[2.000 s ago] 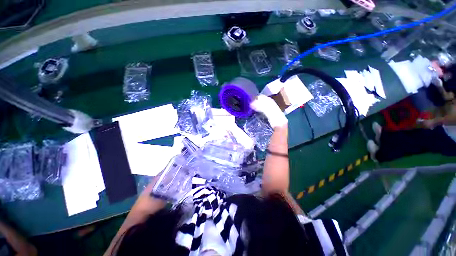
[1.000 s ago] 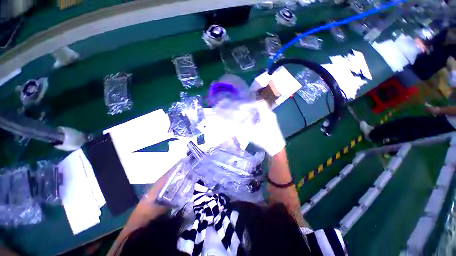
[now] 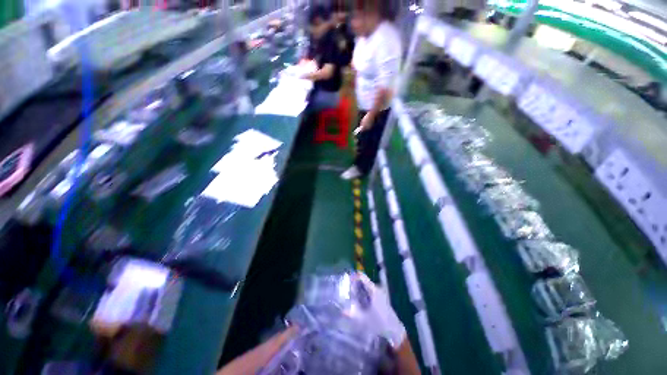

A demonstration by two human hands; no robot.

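A bundle of clear bagged parts [image 3: 333,318] is held up at the bottom centre, blurred and shiny, in front of my body. My right hand [image 3: 379,311], in a white glove, is against the right side of the bundle and holds it. My left forearm reaches under the left side of the bundle. My left hand [image 3: 289,340] is mostly hidden by the bags and holds them from that side. The parts inside the bags are too blurred to tell.
The green bench [image 3: 208,278] on the left bears white papers [image 3: 245,168], bagged parts and an open small box [image 3: 139,293]. Rows of bagged parts [image 3: 548,253] line the surface on the right, beyond railings [image 3: 457,227]. Two people stand ahead by a red crate [image 3: 334,123].
The view has swung right, from the bench to the aisle. The bagged bundle is now lifted off the papers and carried with me. My right hand has moved from the purple round item to the bundle.
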